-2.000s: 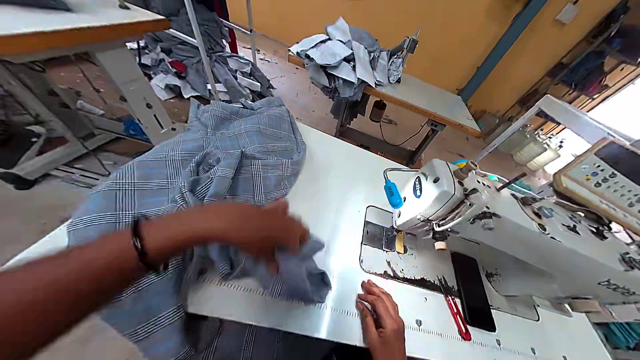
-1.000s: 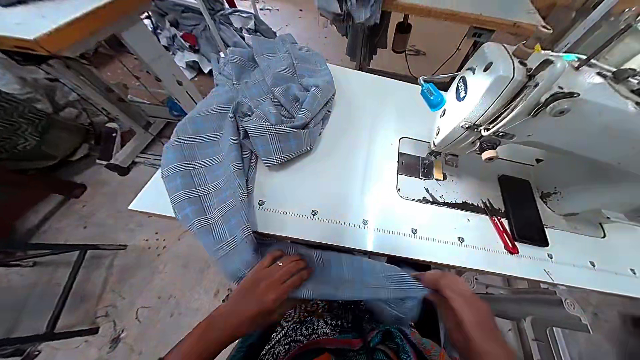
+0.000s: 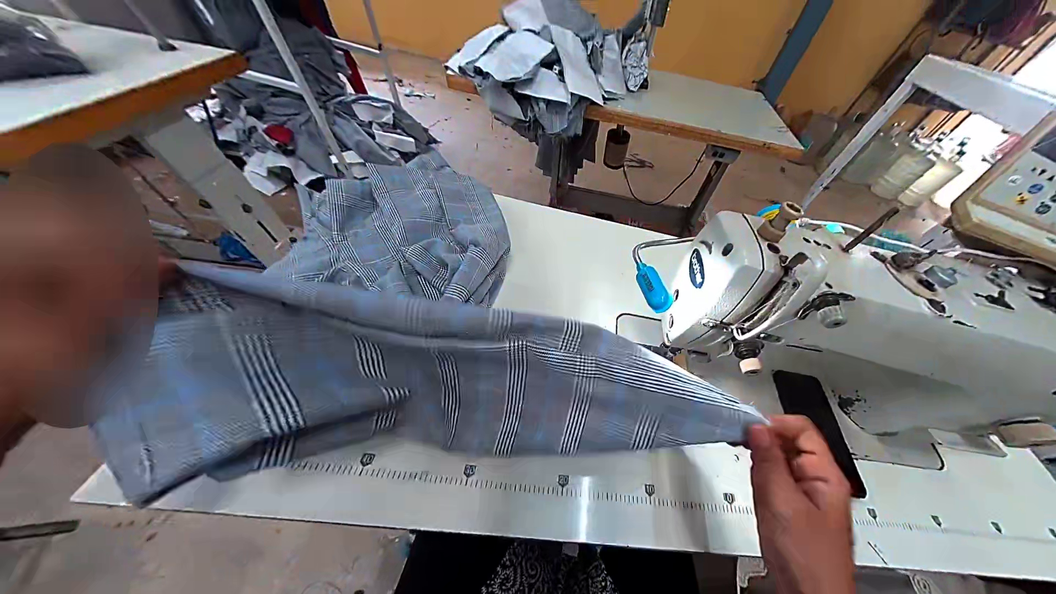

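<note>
A grey-blue plaid cloth piece [image 3: 511, 388] is stretched above the white sewing table [image 3: 528, 495], across its front ruler. My right hand [image 3: 800, 495] pinches its pointed right end between thumb and fingers. At the far left, my left hand [image 3: 78, 289] is blurred and large, at the cloth's other end; its fingers are mostly hidden. Behind the stretched piece lies more bunched plaid fabric [image 3: 412, 223]. A white Brother sewing machine [image 3: 742, 280] stands to the right, its needle area partly hidden behind the cloth.
A dark phone-like slab [image 3: 817, 425] lies beside the machine, near my right hand. A blue-capped metal arm [image 3: 652, 287] juts from the machine head. Behind are another table [image 3: 701, 111] with piled cloth pieces [image 3: 544, 62], a side table [image 3: 115, 82] and heaped fabric [image 3: 305, 99].
My hands have lifted the cloth from the table's front edge and drawn it out wide above the tabletop. The view has swung up. The red tool seen beside the phone-like slab is no longer visible.
</note>
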